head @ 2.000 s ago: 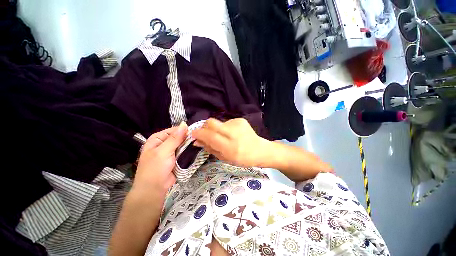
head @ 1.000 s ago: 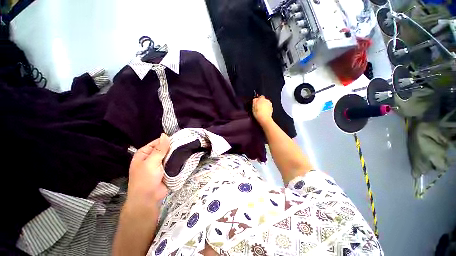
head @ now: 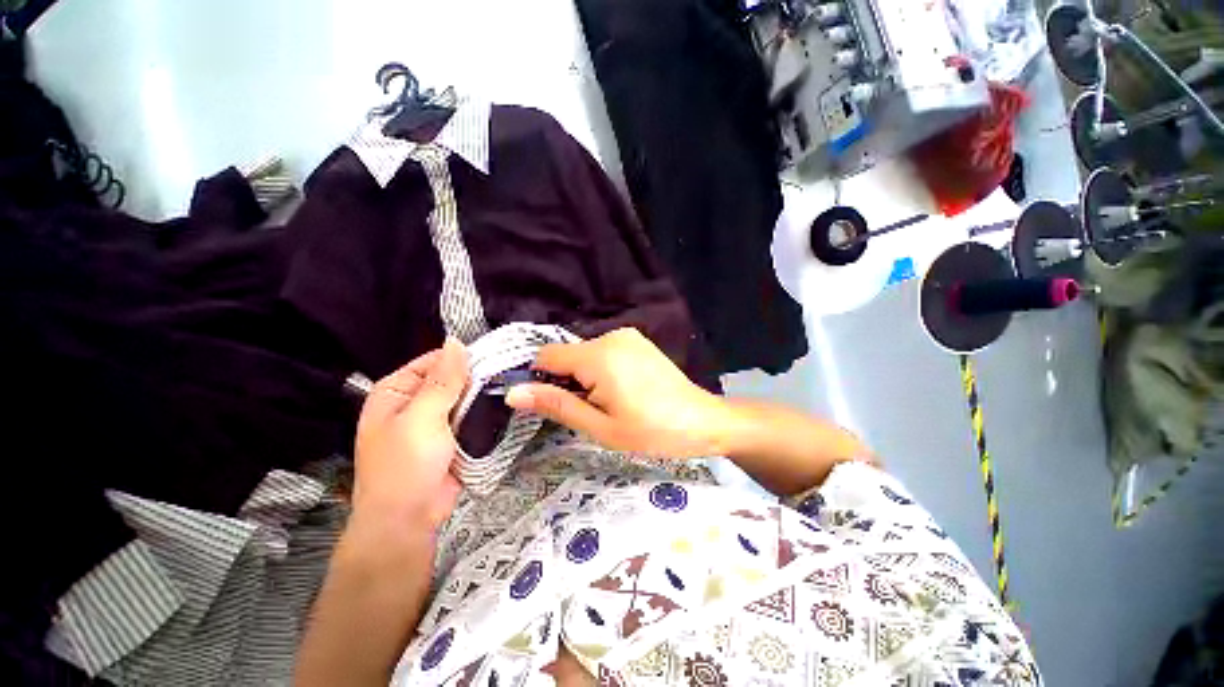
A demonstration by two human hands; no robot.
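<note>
A purple top [head: 537, 215] lies in front of me with its striped collar [head: 465, 136] beside a black hanger. A striped band [head: 490, 352] forms an open loop near my lap, with dark cloth inside. My left hand [head: 410, 436] pinches the loop's left edge between thumb and fingers. My right hand [head: 618, 392] is at the loop's right side, fingers reaching into its opening. A small dark pointed tool, possibly thread snips [head: 521, 381], shows partly between its thumb and fingers; the rest is hidden in the hand.
A pile of dark tops [head: 134, 322] with striped hems lies at left. A long black garment [head: 698, 175] lies right of the top. Beyond it are a sewing machine [head: 879, 81], a black ring-shaped roll [head: 838, 235], a red bag [head: 973, 154] and a thread cone [head: 1013, 295].
My right hand has come back from over the black garment to the loop, with the small tool in it. My left hand still holds the band, and the loop stands rounder.
</note>
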